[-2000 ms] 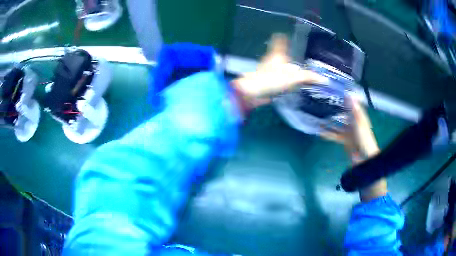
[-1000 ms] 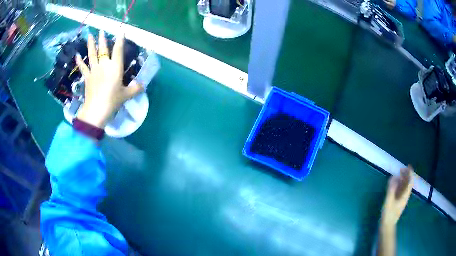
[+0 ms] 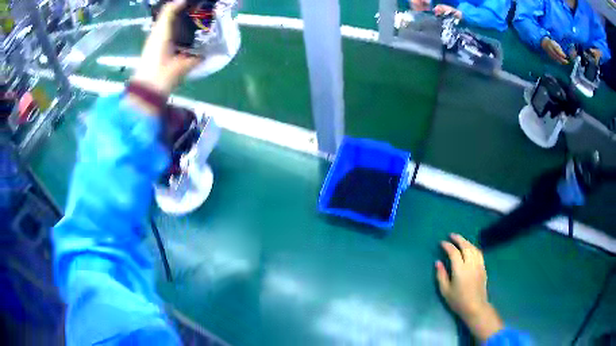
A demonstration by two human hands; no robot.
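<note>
My left hand is stretched out at the upper left, at a white and black unit beyond the pale rail. Its fingertips overlap the unit's black part; the grip is blurred. A second unit on a round white base stands below it, partly hidden by my sleeve. My right hand is over the green bench at the lower right, fingers apart, holding nothing. A black power driver is just right of it, apart from the fingers.
A blue bin with small dark pieces stands at the rail's near side, by a grey post. Another unit stands at the right beyond the rail. Persons in blue smocks work at the upper right.
My left hand has moved from the near unit to the unit beyond the rail. My right hand has moved inward. The view has shifted and the black driver now shows at the right.
</note>
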